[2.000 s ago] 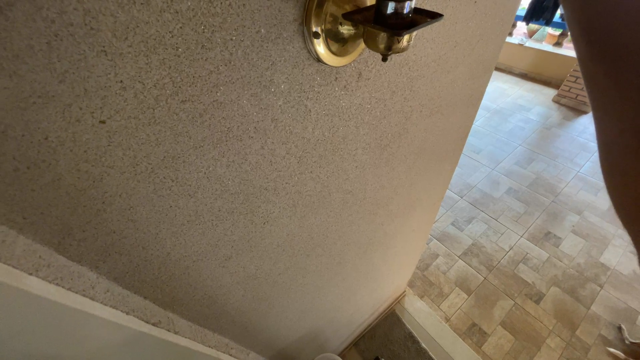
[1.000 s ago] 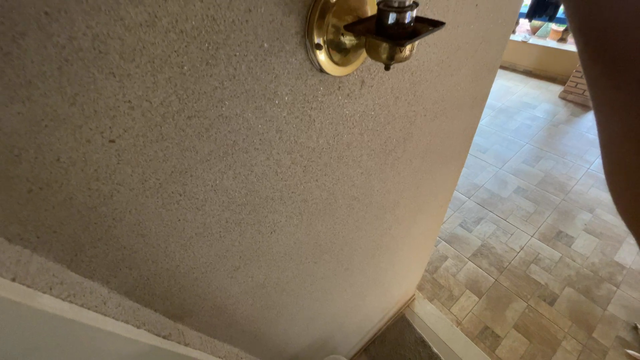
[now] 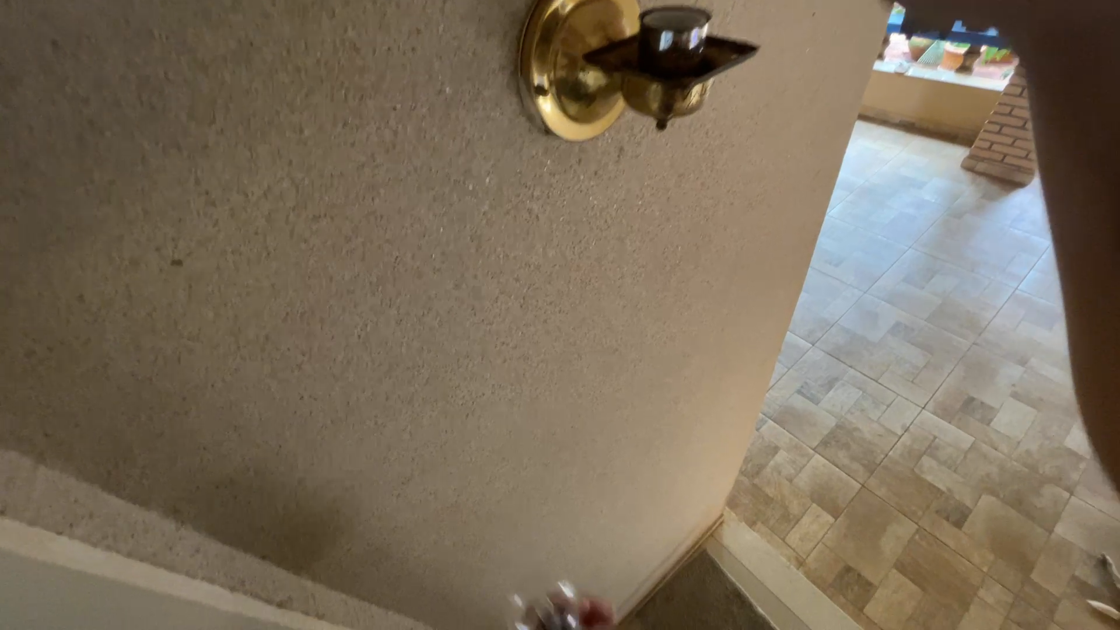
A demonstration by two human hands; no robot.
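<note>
A brass wall sconce (image 3: 582,74) is fixed to the speckled wall, with a dark square tray and a dark, shiny cylindrical socket (image 3: 674,39) on its arm. Down the right edge runs a raised bare arm (image 3: 1063,201), dark and close to the camera; its hand lies beyond the top of the view. At the bottom edge is a blurred, clear and shiny thing (image 3: 560,610) with a reddish patch beside it that may be fingertips of my left hand. The blur hides how it is held.
The textured wall (image 3: 394,306) fills the middle and left. A pale ledge (image 3: 105,569) crosses the lower left. Past the wall's corner are a pale threshold strip (image 3: 770,577), patterned floor tiles (image 3: 910,394), a brick pillar base (image 3: 1004,140) and plant pots beyond a low wall.
The blurred shiny thing with the reddish patch has come into view at the bottom edge. More of the sconce's socket shows as the view has shifted slightly.
</note>
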